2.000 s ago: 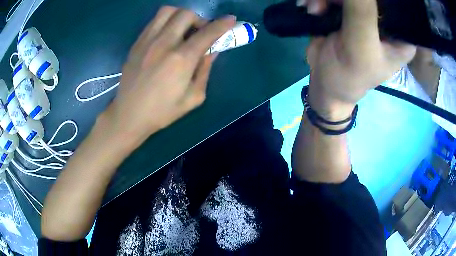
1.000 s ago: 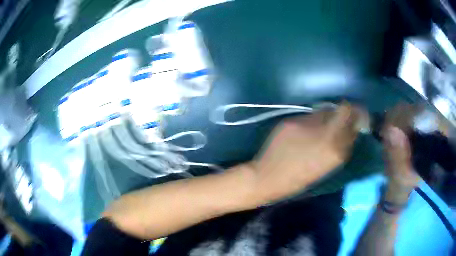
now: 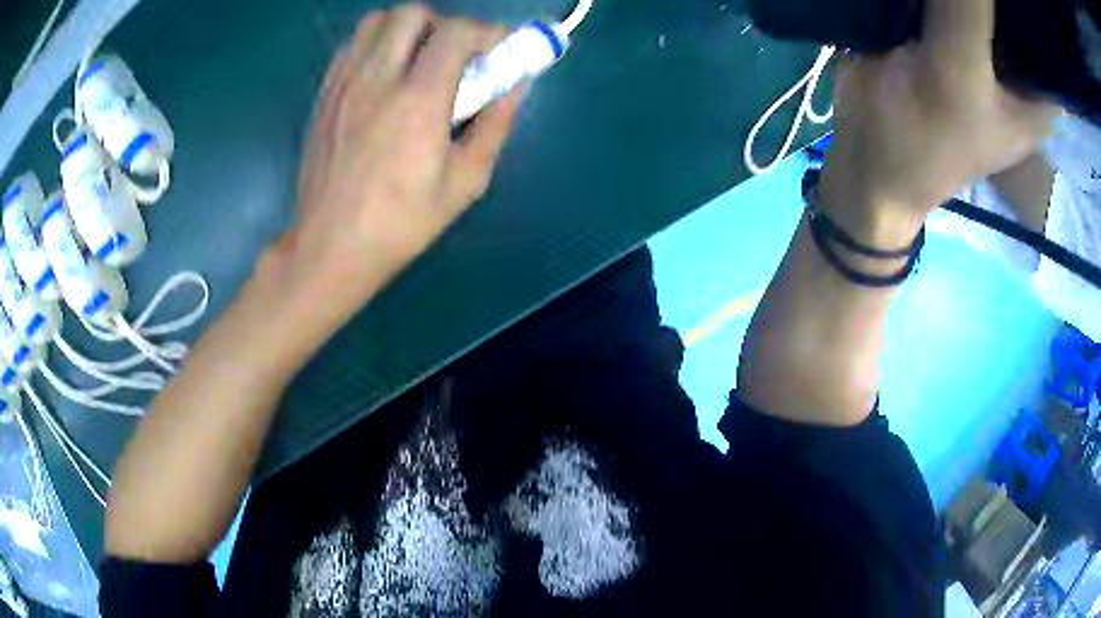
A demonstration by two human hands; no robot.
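Note:
A white handheld unit (image 3: pixel 513 66) with a blue band is held in my left hand (image 3: pixel 392 145), above the dark green mat. A white cord comes out of its far end and runs up past the top edge of the picture. My right hand (image 3: pixel 924 133) holds a black electric screwdriver (image 3: pixel 833 18), which is cut off by the top edge. Its tip does not show clearly. A white cord loop (image 3: pixel 779 121) hangs below the screwdriver, beside my right hand.
Grouped white-and-blue units (image 3: pixel 91 211) with tangled cords (image 3: pixel 115 368) lie at the left. A clear plastic bag (image 3: pixel 30 525) is at the lower left. A black cable (image 3: pixel 1026 238) runs behind my right wrist. Blue bins (image 3: pixel 1026 447) and a cardboard box (image 3: pixel 992 531) stand at the lower right.
The view has swung back from the grouped units, and they now show further left. Compared with two seconds ago, the held unit's cord points away from my left hand, at its far end.

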